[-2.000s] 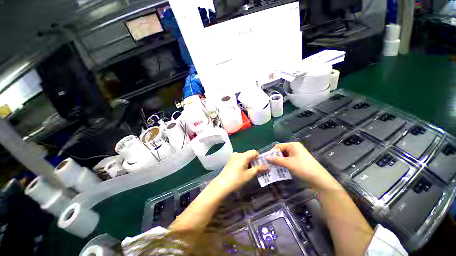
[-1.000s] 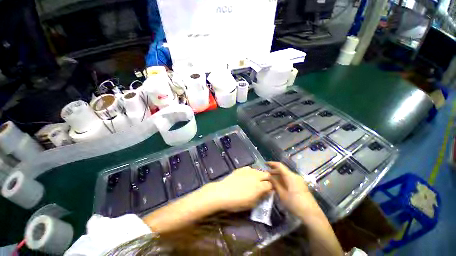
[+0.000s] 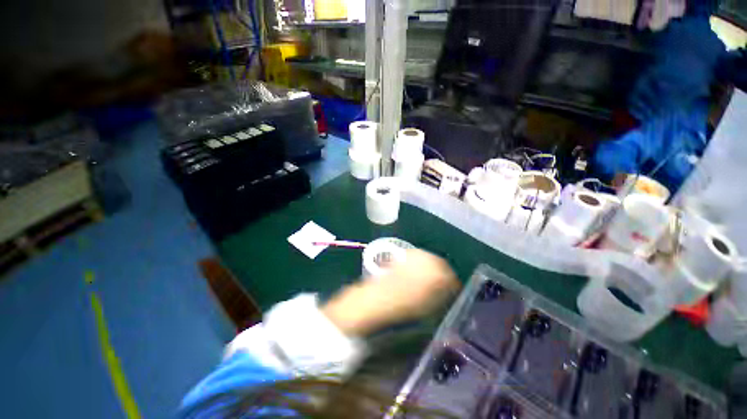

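My left hand (image 3: 401,293) is blurred, with its fingers at the near side of a white label roll (image 3: 383,255); whether it grips the roll I cannot tell. A clear tray (image 3: 471,296) of dark phones (image 3: 536,348) lies to the right of the hand, cut off by the bottom edge. A pink pen (image 3: 340,244) lies with one end on a white paper slip (image 3: 310,238), left of the roll. My right hand is out of the picture.
Spare rolls (image 3: 382,201) stand by the metal post (image 3: 385,90). A backing liner band (image 3: 508,236) curves to an open loop (image 3: 624,304). More rolls stand behind it. Black stacked cases (image 3: 237,176) are beyond the bench's left edge. A person in blue (image 3: 663,98) is at the back right.
The view has swung left. My left hand has left the white label strip and my right hand, and moved to the label roll. My right hand and the second tray stack have left the picture.
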